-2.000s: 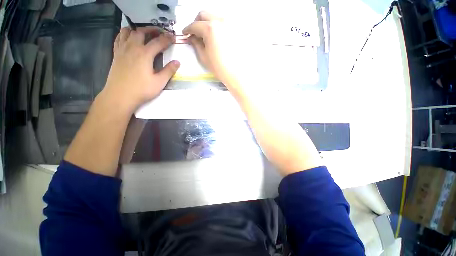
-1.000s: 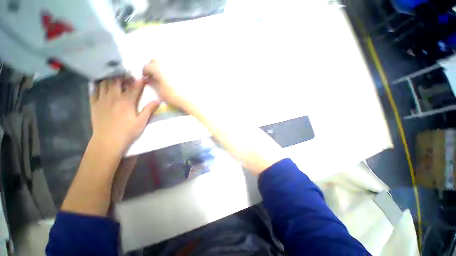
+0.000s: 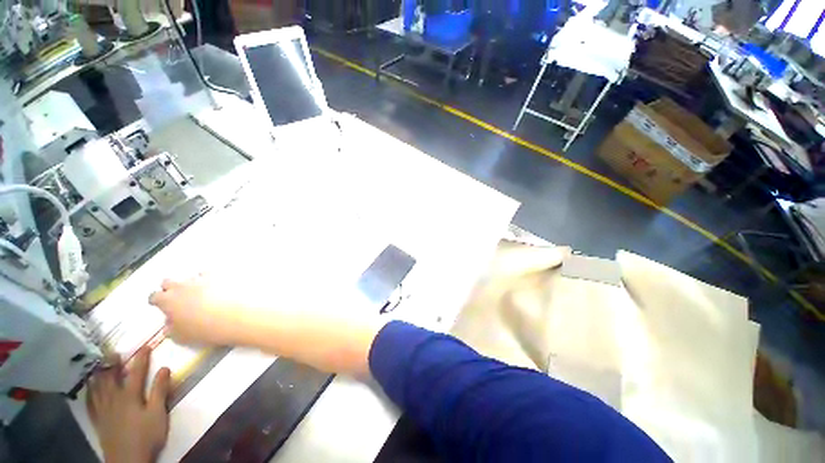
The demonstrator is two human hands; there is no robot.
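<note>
The white sewing machine head [image 3: 41,339] with red marks is at the lower left. My left hand [image 3: 131,407] lies below it, thumb apart, fingertips by the needle area. A thin reddish strip or line [image 3: 151,342] runs from there toward my right hand [image 3: 185,312]. My right hand is on the overexposed white work area, thumb and fingers close together. Glare and blur hide whether either hand grips the strip. A yellow band [image 3: 190,363] shows along the near edge of the template.
A beige sheet pile [image 3: 678,344] with grey patches is at the right. A dark flat box [image 3: 387,271] with a black cable lies on the white tabletop [image 3: 425,190]. A control screen [image 3: 282,81] stands behind. Cardboard box [image 3: 665,149] and yellow floor line [image 3: 561,158] are beyond.
The view has swung right, bringing the screen, beige pile and floor into sight. Both hands now appear lower and further left in the picture, still near the machine head.
</note>
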